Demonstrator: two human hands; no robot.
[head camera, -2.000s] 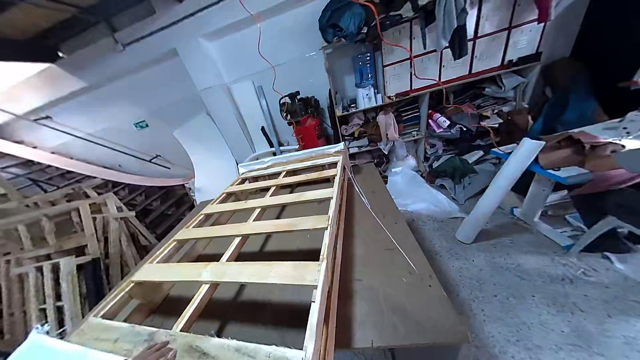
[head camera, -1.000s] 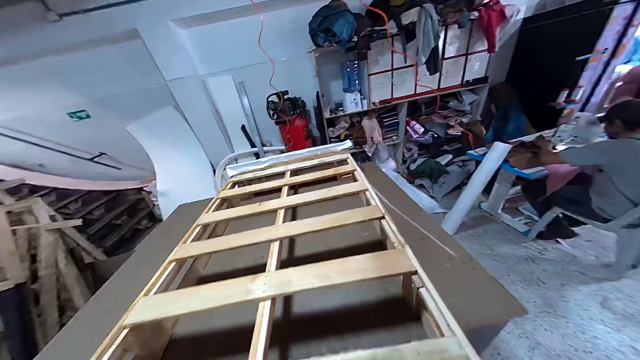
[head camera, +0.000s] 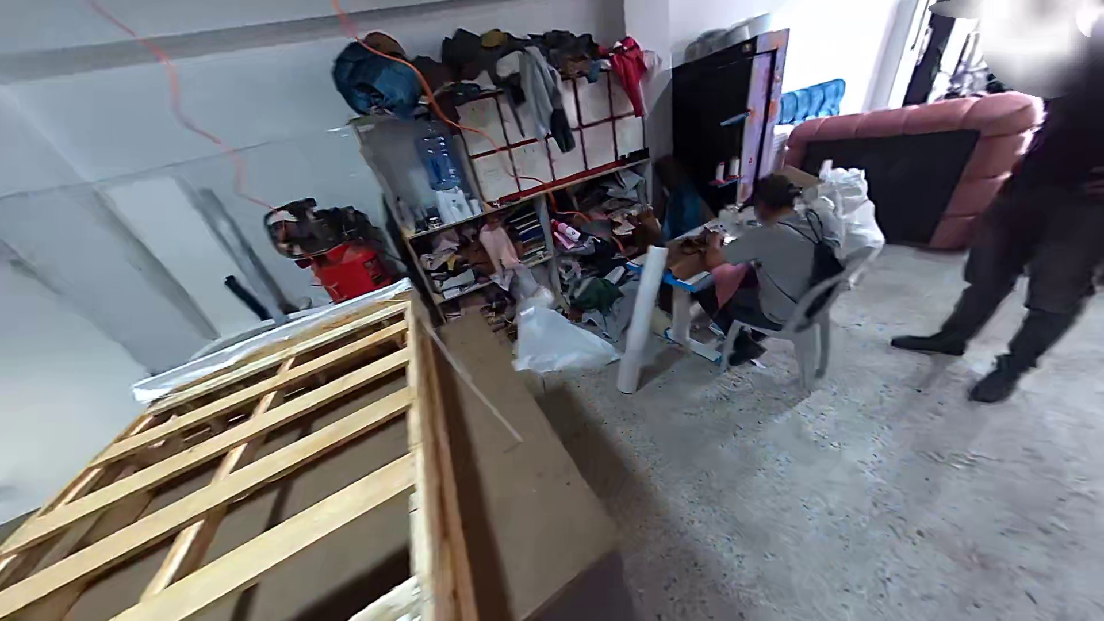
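Neither my left hand nor my right hand shows in the head view now. A slatted wooden frame (head camera: 302, 470) lies at the lower left on a brown board-topped table (head camera: 517, 492). Its pale slats run across a lengthwise bar, and its near end is cut off by the view's bottom edge. White sheeting (head camera: 267, 332) lies along the far end of the frame. A thin pale strip (head camera: 474, 388) rests on the board to the right of the frame.
Behind the frame stands a red air compressor (head camera: 349, 269). Cluttered shelves (head camera: 509, 203) line the wall. A white roll (head camera: 642, 319) leans by a work table where a person (head camera: 772, 259) sits on a plastic chair (head camera: 815, 332). Another person (head camera: 1035, 216) stands at right near a pink upholstered headboard (head camera: 1000, 164).
The view has swung far to the right, bringing the standing person and pink headboard into sight. A hand at the bottom edge of the frame two seconds ago is out of view.
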